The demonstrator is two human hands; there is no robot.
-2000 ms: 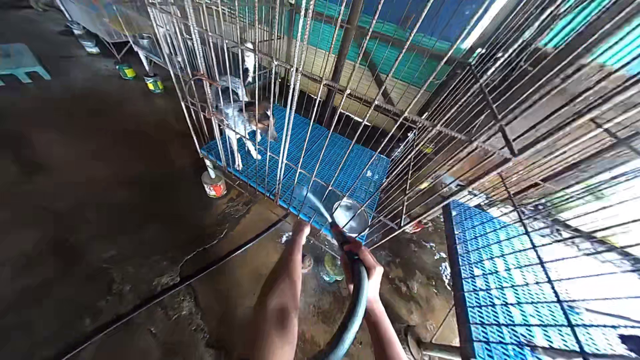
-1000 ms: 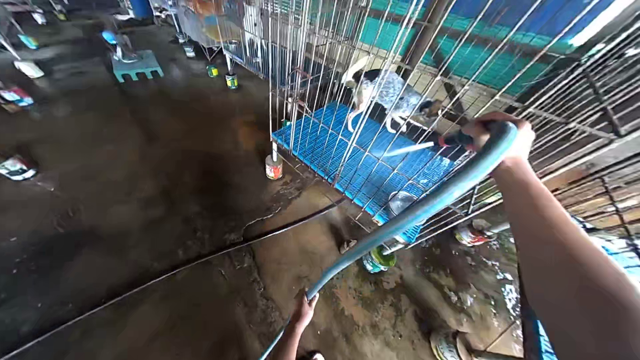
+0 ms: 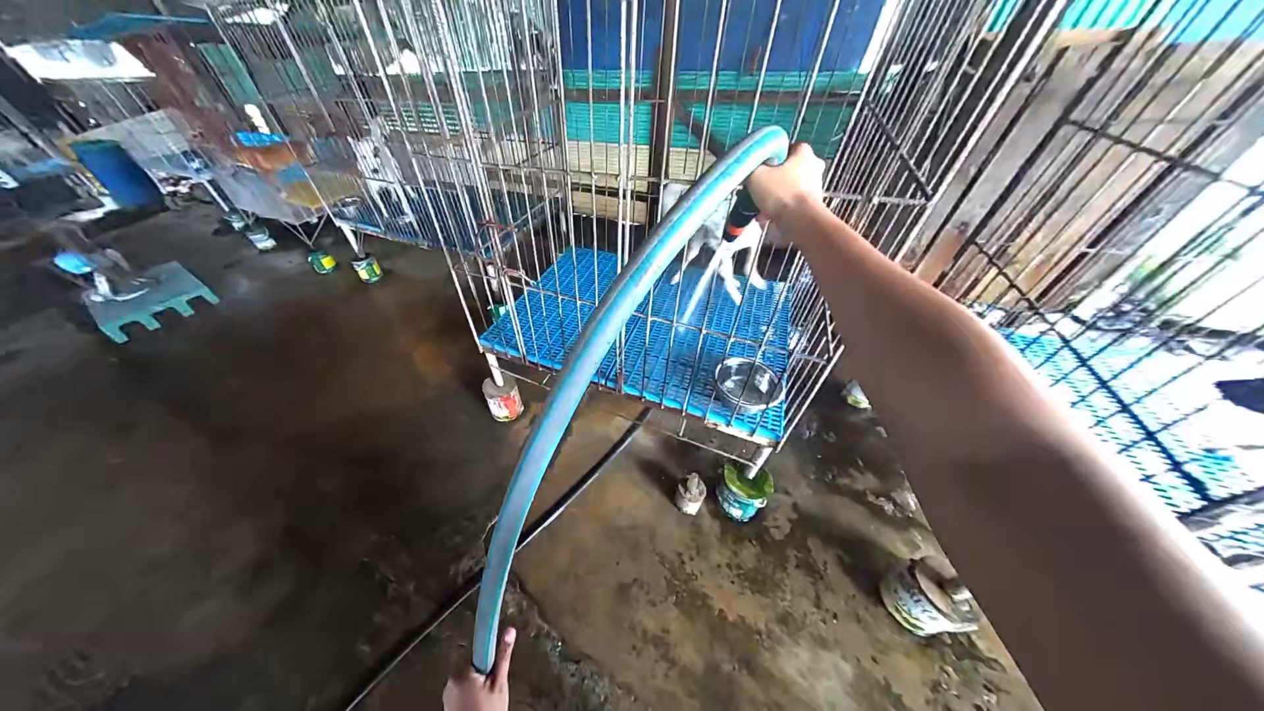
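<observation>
My right hand (image 3: 787, 183) is raised at the cage bars, closed around a blue-grey hose (image 3: 592, 346) near its dark spray nozzle (image 3: 741, 212). From the nozzle a jet of water runs down onto the blue slatted plastic floor (image 3: 632, 341) of the wire cage. My left hand (image 3: 481, 686), low at the bottom edge, holds the hose's lower part. Inside the cage a white dog (image 3: 736, 259) stands behind the nozzle, partly hidden by the hose and my hand. A metal bowl (image 3: 749, 383) lies at the cage floor's front right corner.
Cans stand under the cage legs, one red and white (image 3: 503, 399), one green (image 3: 743, 494). A black hose (image 3: 592, 472) crosses the wet concrete floor. Another can (image 3: 928, 595) stands at lower right. More cages line both sides, and a green plastic platform (image 3: 153, 296) lies at left.
My right hand and the nozzle have gone higher against the bars. My hands, close together two seconds ago, are now far apart. The dog's position in the cage has changed. The view has shifted.
</observation>
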